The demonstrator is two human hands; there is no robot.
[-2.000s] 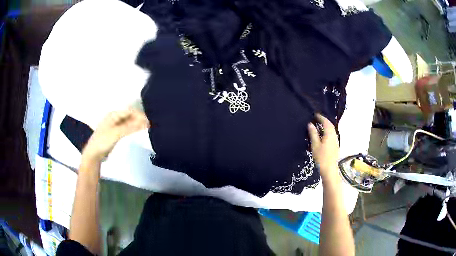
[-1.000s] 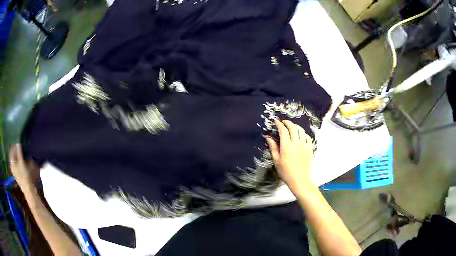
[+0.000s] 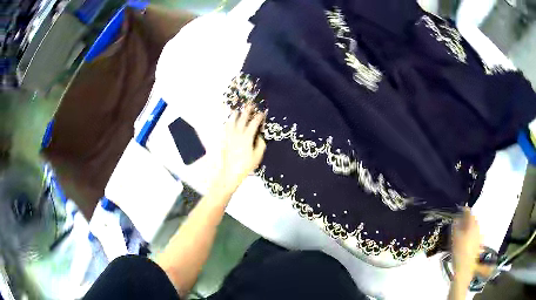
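Observation:
The dark garment (image 3: 364, 111) with pale embroidery lies across the white padded board (image 3: 194, 64). Two rows of pale scallops run along its lower part, towards my body. My left hand (image 3: 242, 143) rests on the left end of the scalloped part, fingers stretched over the cloth. My right hand (image 3: 466, 240) is blurred at the garment's lower right edge; whether its fingers hold cloth is unclear. The steam iron (image 3: 486, 263) sits at the board's lower right, partly hidden by my right hand.
A flat dark patch (image 3: 187, 140) lies on the board left of my left hand. Brown cloth (image 3: 109, 111) hangs on a blue frame at the left. A white sheet (image 3: 143, 190) is below it. A pale hose (image 3: 522, 251) runs right from the iron.
The view has swung left. The garment now lies with two scalloped rows showing near my body. My left hand has come onto the scalloped part; my right hand is at the garment's right edge, beside the iron.

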